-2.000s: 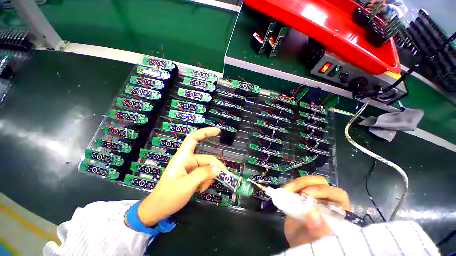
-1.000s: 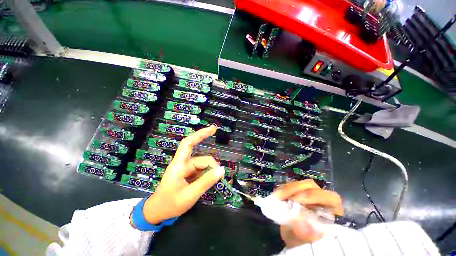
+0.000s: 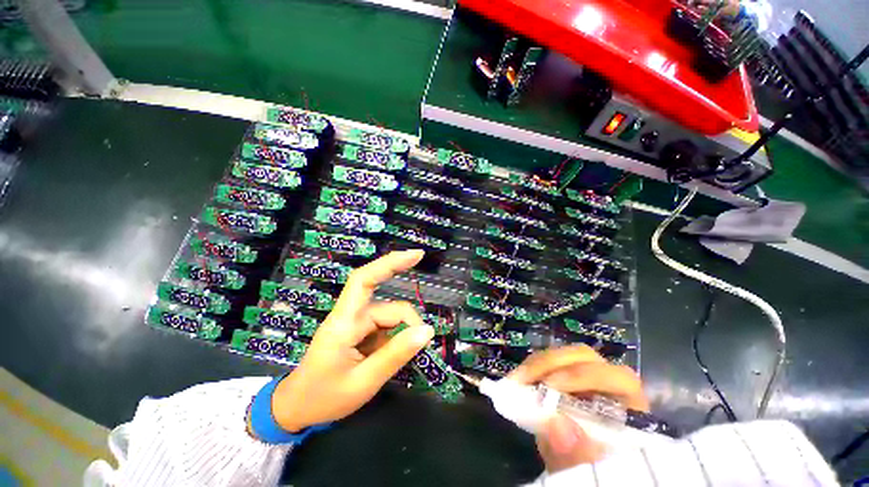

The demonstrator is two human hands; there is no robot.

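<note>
My left hand point(image 3: 357, 357) holds a small green circuit board point(image 3: 434, 369) between thumb and finger, tilted, above the front edge of the tray. My right hand point(image 3: 576, 395) holds a translucent white glue syringe point(image 3: 534, 403) like a pen. Its needle points left, at or very near the board's right end; I cannot tell if they touch. Rows of similar boards with thin red wires lie in the clear parts tray point(image 3: 634, 323) behind my hands. My fingers hide part of the held board.
A red plastic tray point(image 3: 629, 59) rests on the grey controller point(image 3: 686, 152) with a lit switch at the upper right. A pale air hose point(image 3: 729, 293) curves down on the right. A grey cloth point(image 3: 748, 226) lies beside it. A green belt point(image 3: 238, 57) runs behind.
Compared with two seconds ago, the held board is tilted more steeply and its far end sits lower. The syringe has shifted slightly left and down with my right hand.
</note>
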